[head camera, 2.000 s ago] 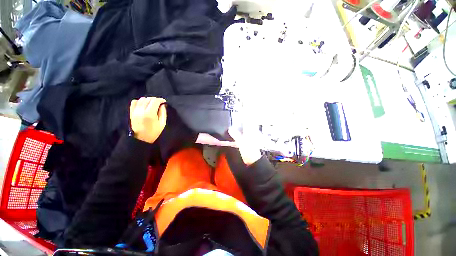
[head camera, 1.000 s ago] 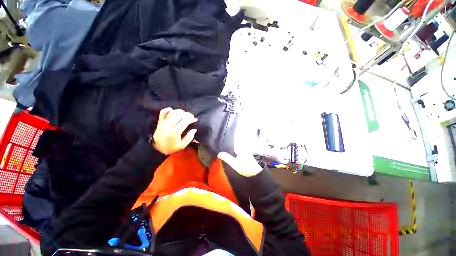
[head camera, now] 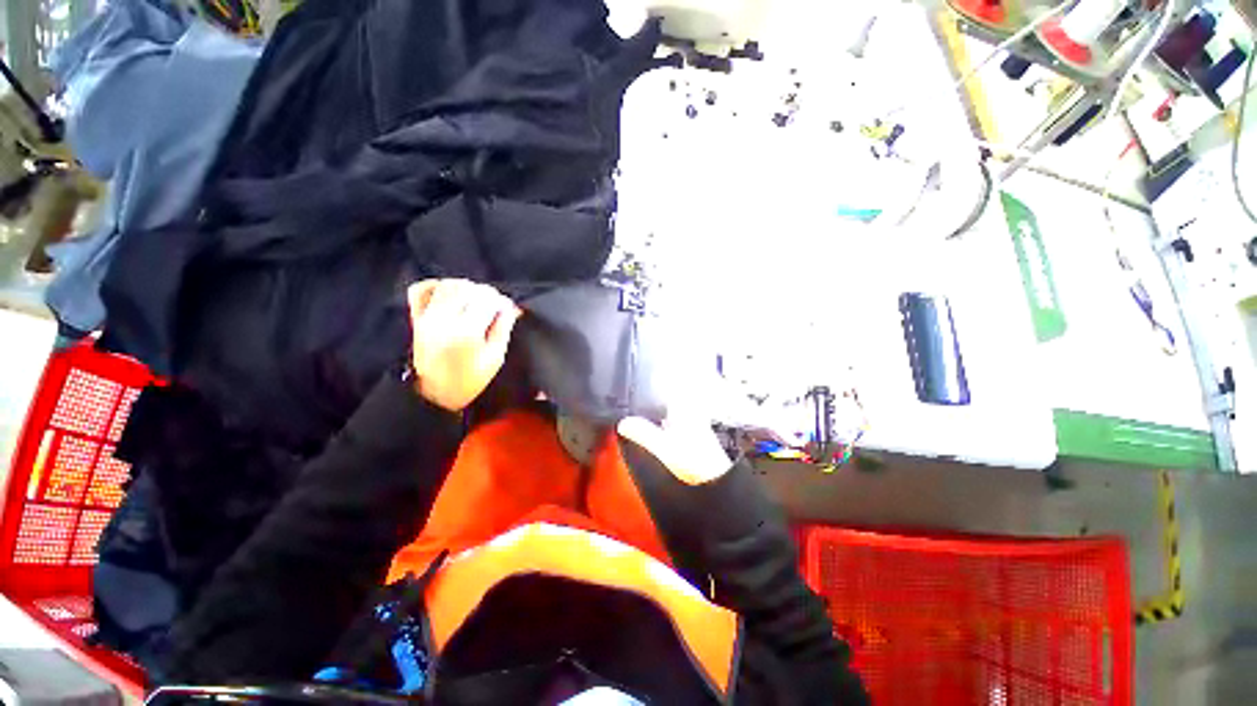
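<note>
A large dark garment (head camera: pixel 359 179) lies in a folded heap left of the white sewing machine (head camera: pixel 786 262). Its near edge, a smooth dark-grey flap (head camera: pixel 572 345), runs up to the presser foot area (head camera: pixel 631 295) at the machine's left edge. My left hand (head camera: pixel 463 339) is closed on the cloth at the flap's left side, fingers curled. My right hand (head camera: pixel 676 448) lies at the flap's lower right corner beside the machine. It is overexposed, and whether its fingers grip the cloth cannot be told.
Red baskets stand at the left (head camera: pixel 76 469) and at the right (head camera: pixel 972 607) of my lap. A grey-blue garment (head camera: pixel 152 138) hangs at far left. The machine has a dark panel (head camera: pixel 935 348) and coloured wires at its near edge. Thread spools (head camera: pixel 1082 31) are at the upper right.
Since two seconds ago my left hand has moved right and the pale strip by my right hand no longer shows. Since one second ago my left hand has shifted slightly left with its fingers curled in.
</note>
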